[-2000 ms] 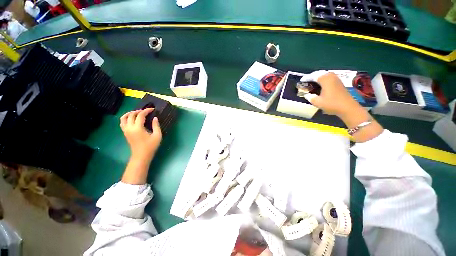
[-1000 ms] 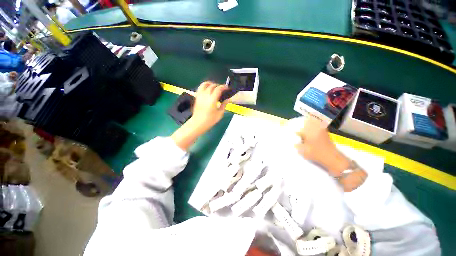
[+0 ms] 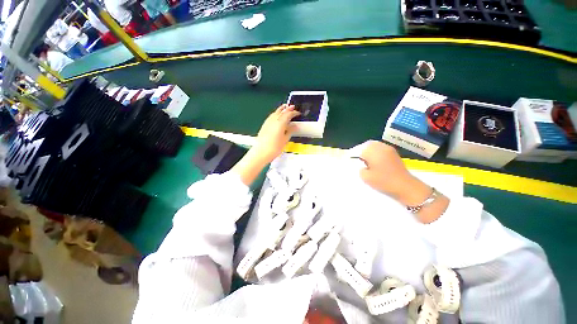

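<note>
A white box base with a black inside (image 3: 308,131) stands on the conveyor. My left hand (image 3: 274,138) is at its left side, with fingertips over the rim at the black inside; whether they grip anything is unclear. My right hand (image 3: 384,168) is curled shut above the white sheet (image 3: 446,181), and nothing shows in it. Pale watch straps (image 3: 305,256) lie in rows on the sheet, some with dark round parts. A black insert with a hole (image 3: 212,152) lies left of my left hand.
Black insert stacks (image 3: 95,145) stand at left. Lidded box (image 3: 422,123), packed box (image 3: 488,130) and another lid (image 3: 545,126) are at right. Curled watches (image 3: 253,74), (image 3: 424,73) stand beyond, with a black pocket tray (image 3: 471,16) on the shelf and brown cartons (image 3: 88,243) below left.
The right hand has left the box at right, where a dark round face now shows, and moved over the sheet. The left hand has moved from the black inserts to the box base. The view has shifted.
</note>
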